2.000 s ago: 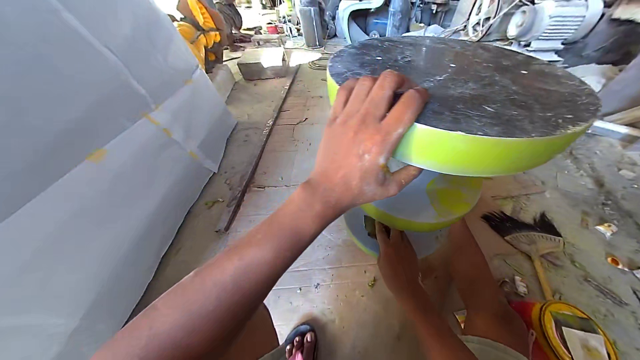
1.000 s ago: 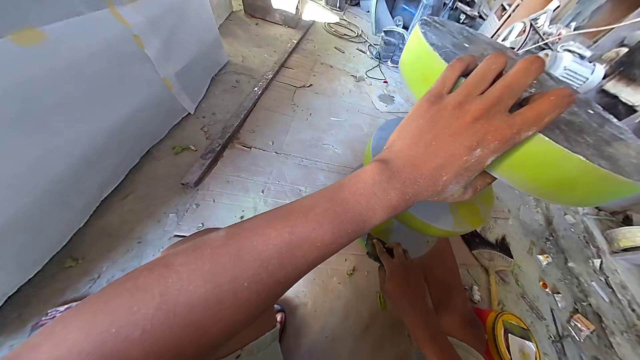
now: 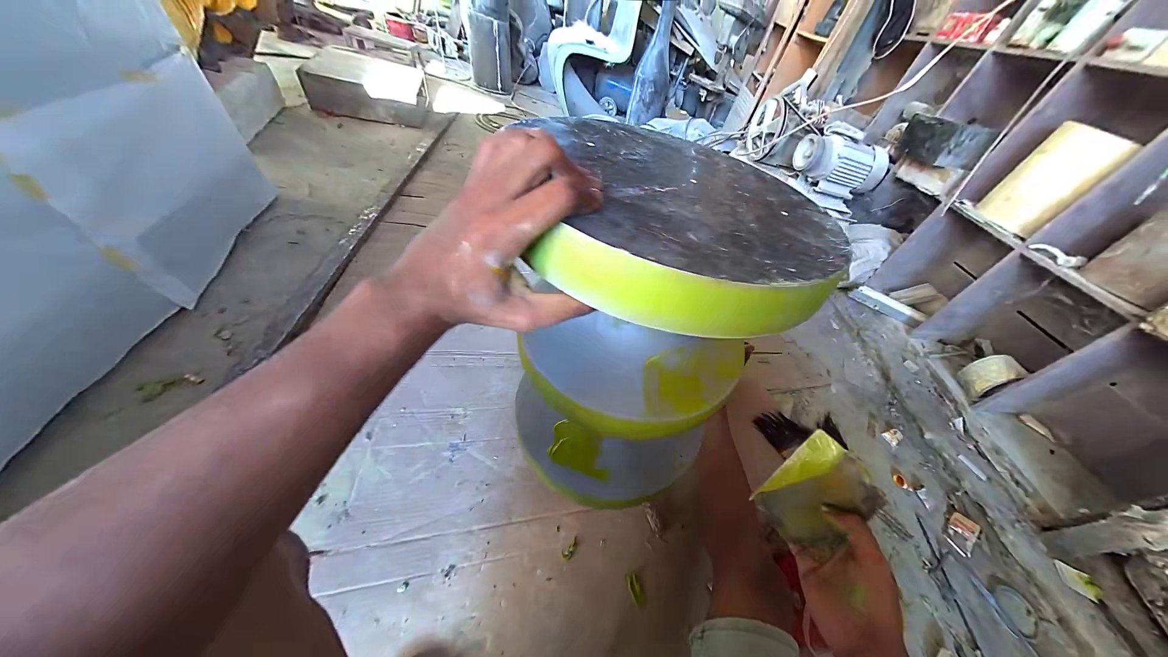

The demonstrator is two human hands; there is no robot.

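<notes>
A round tiered piece has a dark, dusty top disc (image 3: 712, 201) with a yellow-green rim. My left hand (image 3: 511, 228) grips that disc's left edge, fingers on top and thumb beneath. Under the disc are a grey middle tier (image 3: 602, 365) with a yellow-green patch and a lower grey tier (image 3: 630, 456) with another patch and a yellow-green edge. My right hand (image 3: 849, 566), low at the right and apart from the piece, holds a flat scraper (image 3: 812, 484) smeared with yellow-green paste. The dark bristles of a brush (image 3: 785, 431) show behind the scraper.
Grey sheeting (image 3: 109, 182) stands at the left, beside a long strip (image 3: 365, 228) on the floor. An electric motor (image 3: 844, 164) sits behind the piece. Wooden shelving (image 3: 1049, 274) lines the right side, with debris on the floor before it. My bare leg is beside the lower tier.
My right hand has moved from beside the lower tier out to the right, and the scraper now shows plainly. The left hand still grips the top disc, which is less tilted than one second ago.
</notes>
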